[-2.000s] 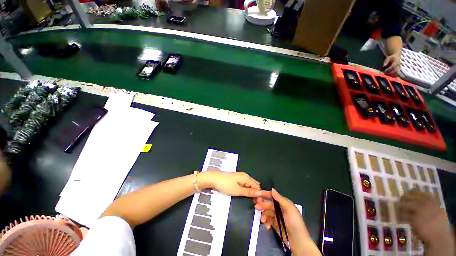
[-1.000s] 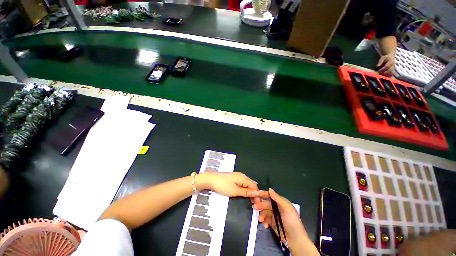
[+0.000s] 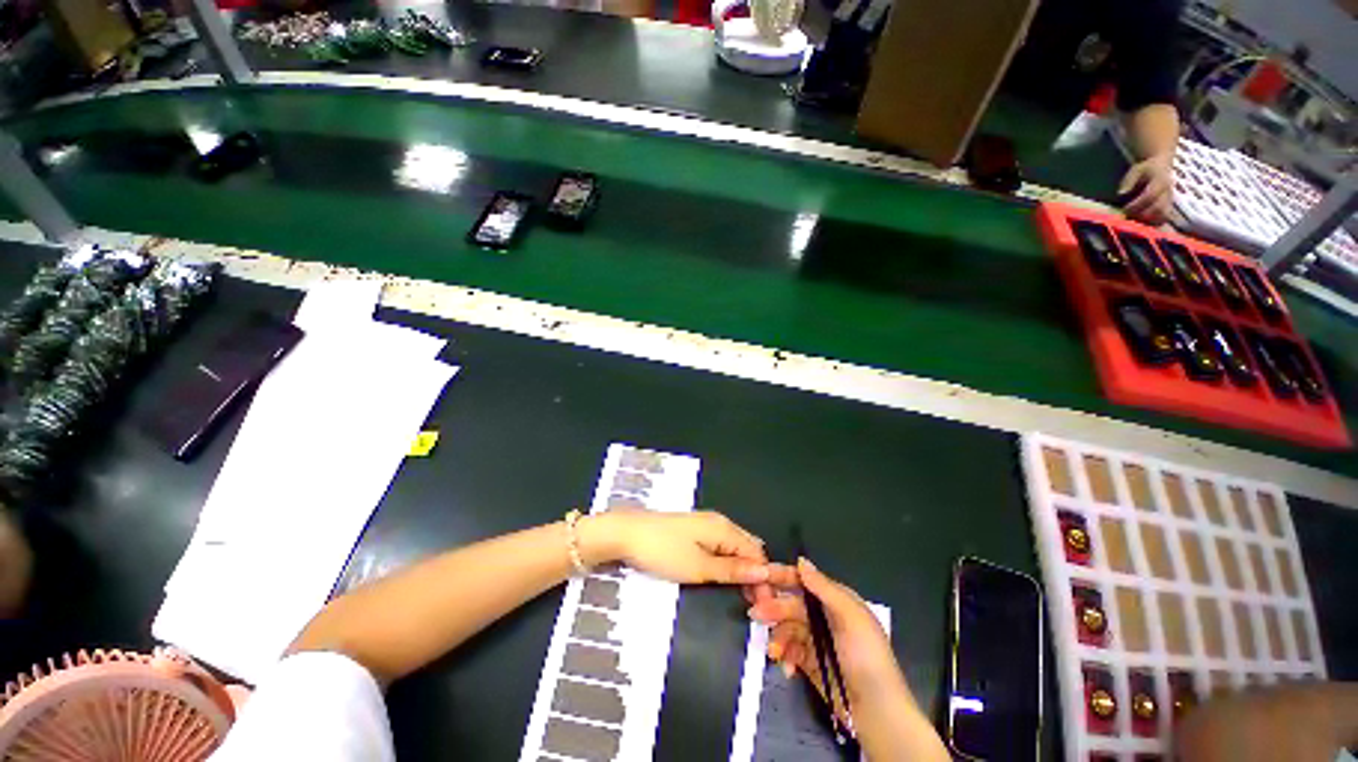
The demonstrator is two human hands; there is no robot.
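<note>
My left hand lies over the strip of grey adhesive pieces, its fingertips meeting those of my right hand. Nothing can be made out in its fingers. My right hand holds black tweezers, which point up and away from me. A black adhesive sheet on white backing lies partly under my right hand. The grey pieces sit in a column on their white liner, and my left hand and wrist cover some of them.
A smartphone and white compartment tray lie right, a neighbour's blurred hand over the tray. Paper sheets, a dark flat case and a pink fan are left. The belt carries phone units and a red tray.
The phone units and red tray have moved right along the belt. The neighbour's hand has moved down over the white tray. My hands have stayed nearly still.
</note>
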